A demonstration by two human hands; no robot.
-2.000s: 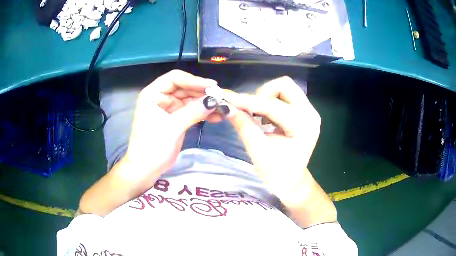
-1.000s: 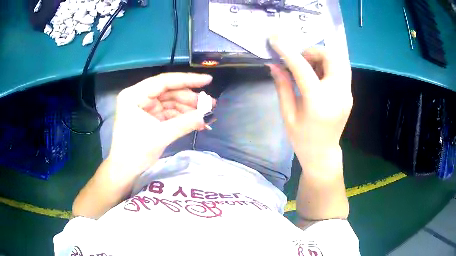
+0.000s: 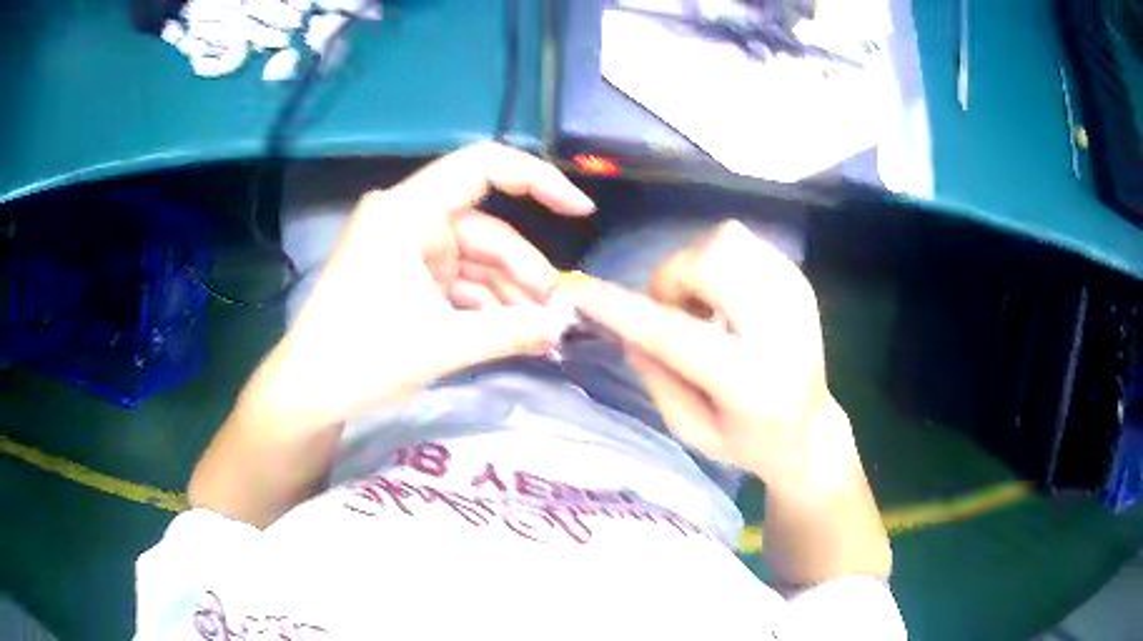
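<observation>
My left hand (image 3: 451, 282) is held above the lap with thumb and fingers around a small white plastic housing (image 3: 567, 307). Its index finger is raised off the piece. My right hand (image 3: 727, 338) meets it there, with the yellow-tipped index finger touching at the housing. The image is blurred, and I cannot tell whether the right fingertips hold a tiny part. A loose pile of white housings (image 3: 226, 35) lies on the bench at the upper left.
A bench fixture with a pale metal top plate (image 3: 752, 113) stands ahead, an orange-red light on its front edge. Black cords run to its left. A thin rod (image 3: 963, 53) and a black ribbed tray (image 3: 1109, 100) lie right. Blue crates (image 3: 113, 301) sit below the bench.
My right hand has come back from over the fixture's plate to the housing at my left fingertips. The view has shifted, so the bench sits further right in the picture.
</observation>
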